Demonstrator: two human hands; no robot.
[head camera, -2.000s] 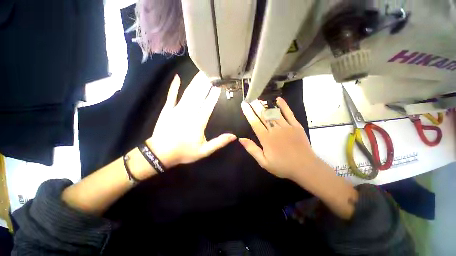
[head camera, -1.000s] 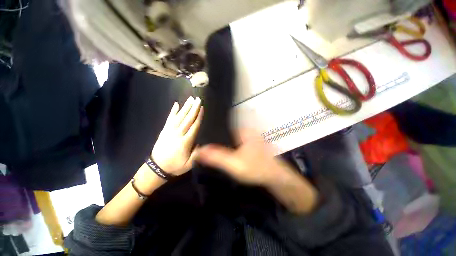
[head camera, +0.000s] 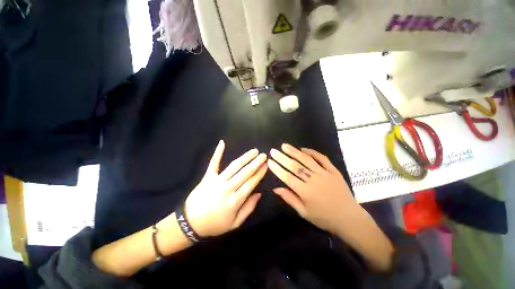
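Note:
A large black fabric panel (head camera: 169, 124) lies under the sewing machine (head camera: 350, 34) and runs toward me. My left hand (head camera: 226, 197) lies flat on it, fingers spread, below the presser foot (head camera: 254, 97). My right hand (head camera: 308, 180) lies flat on it just to the right, fingertips close to those of my left hand. Both hands press on the cloth and grip nothing. The cloth reaches under the presser foot; whether the foot is down I cannot tell.
Scissors with red and yellow handles (head camera: 415, 148) lie right of the cloth. Second scissors (head camera: 477, 118) lie farther right. Black pieces (head camera: 51, 96) are piled at left. A pinkish tuft (head camera: 179, 28) hangs by the machine. Coloured scraps (head camera: 420, 211) lie below at right.
My right hand was blurred over the cloth's right part and now lies flat beside my left. Both hands are farther below the presser foot than two seconds ago. The view has shifted.

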